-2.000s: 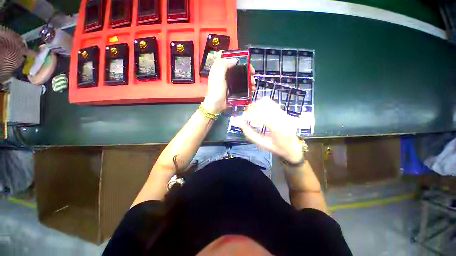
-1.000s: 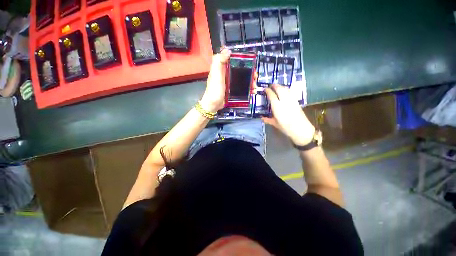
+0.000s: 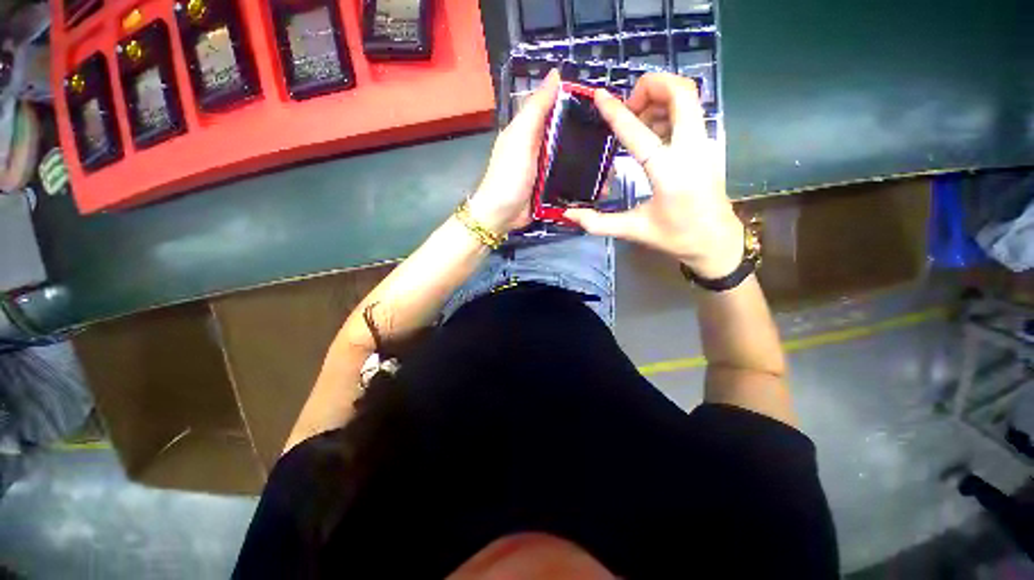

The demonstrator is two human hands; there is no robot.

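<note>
My left hand holds a mobile phone with a red rim, slightly tilted, its face towards me. My right hand spans the face lengthwise, forefinger at the top end and thumb at the bottom end. It grips a dark front panel that lies over the phone's face; whether it is fully seated cannot be told. Behind the hands lies the clear parts tray with rows of dark panels, partly hidden by the hands and cut off at the top.
A red foam tray at the left holds several phones with silvery rectangles. Both trays lie on the dark-green bench. An open cardboard box stands below at the left, another at the right. Clutter lies at the far left.
My right hand has moved from the clear tray up to the phone, bringing a dark panel over its face. The phone has tilted slightly. The view has shifted, so the trays show higher.
</note>
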